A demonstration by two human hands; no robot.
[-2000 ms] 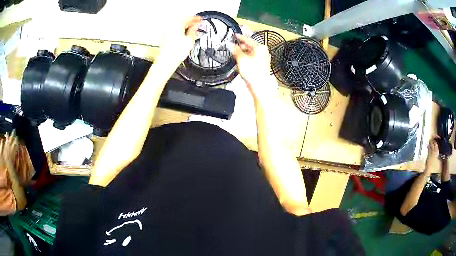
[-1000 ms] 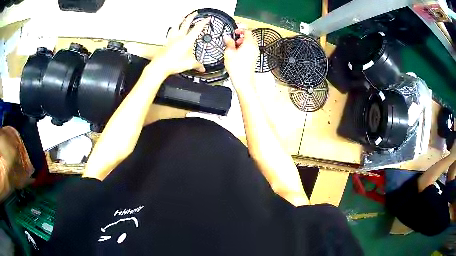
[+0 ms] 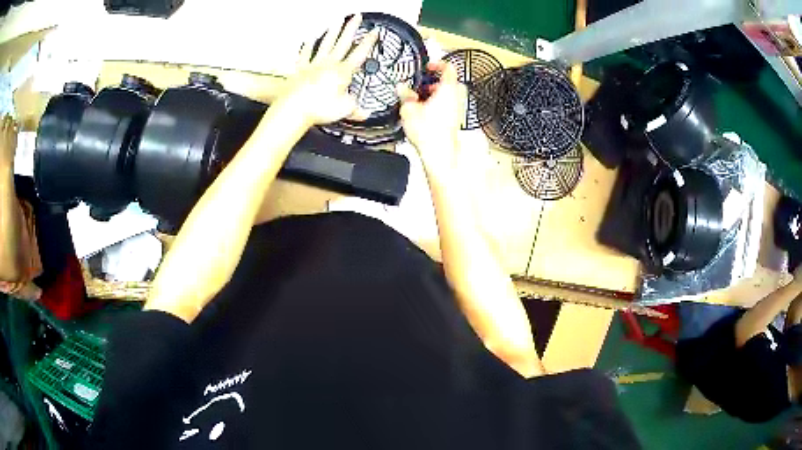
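A black round fan unit (image 3: 415,53) stands on the bench in front of me, its round opening facing up towards me. A black ringed grille (image 3: 387,77) covers the opening. My left hand (image 3: 327,88) lies over the grille's left side with fingers spread. My right hand (image 3: 434,104) is at the right rim with bent fingers; a small dark part shows at its fingertips, too blurred to name. The flat black fan base (image 3: 352,169) points towards me, below the housing.
Loose black grilles (image 3: 535,112) overlap right of the unit. Several black fan housings (image 3: 180,149) stand in a row at left. More fan units (image 3: 684,220) lie on a clear plastic bag (image 3: 747,189) at right. A green crate (image 3: 70,373) is at lower left. Another person (image 3: 747,352) is at right.
A grille now covers the opening where open blades showed two seconds ago. My left hand has moved from the upper left rim onto the grille. My right hand stays near the right rim.
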